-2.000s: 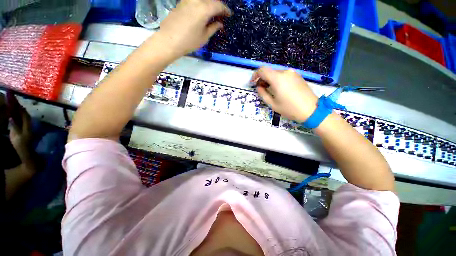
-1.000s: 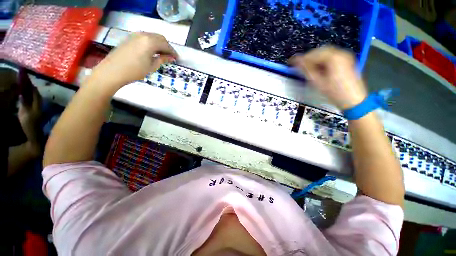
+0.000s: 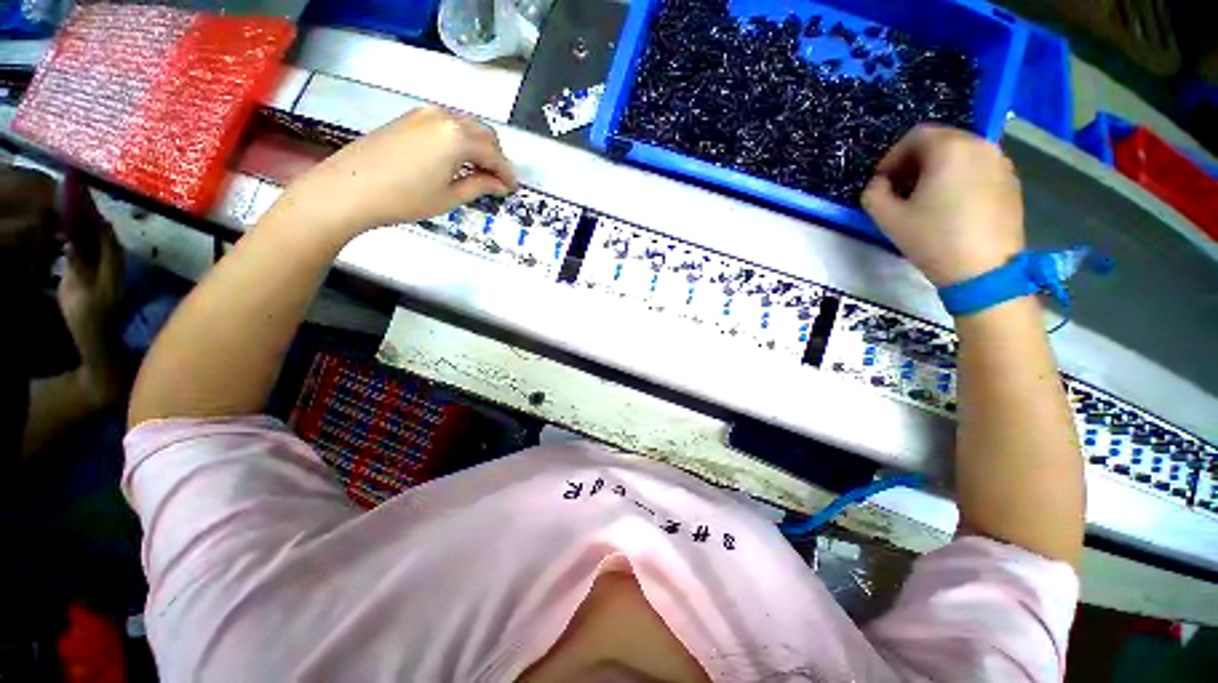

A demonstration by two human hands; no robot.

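Note:
My left hand (image 3: 425, 167) is over a circuit board panel (image 3: 501, 240) left of the middle, fingertips together at its far edge. My right hand (image 3: 951, 200) wears a bright blue wrist strap (image 3: 995, 287). Its fingers curl together over the near right edge of a blue bin (image 3: 748, 176) holding a heap of small black components (image 3: 761, 100). Whether either hand pinches a component is too small to tell. A second panel (image 3: 701, 287) lies between the hands, with blue and dark parts. A third panel (image 3: 888, 350) lies nearer my right forearm, which hides the line beyond.
A red and clear bubble-wrap bag (image 3: 154, 107) lies at the left end of the line. A small loose board piece (image 3: 574, 110) and a clear plastic container (image 3: 484, 24) are left of the bin. A red striped crate (image 3: 374, 427) is below the pale ledge (image 3: 534, 387). Another person's hand (image 3: 91, 287) shows at left.
My left hand has gone from the bin to the left panel, then slightly right. My right hand has gone from above the middle panel to the bin's right edge. The view has shifted.

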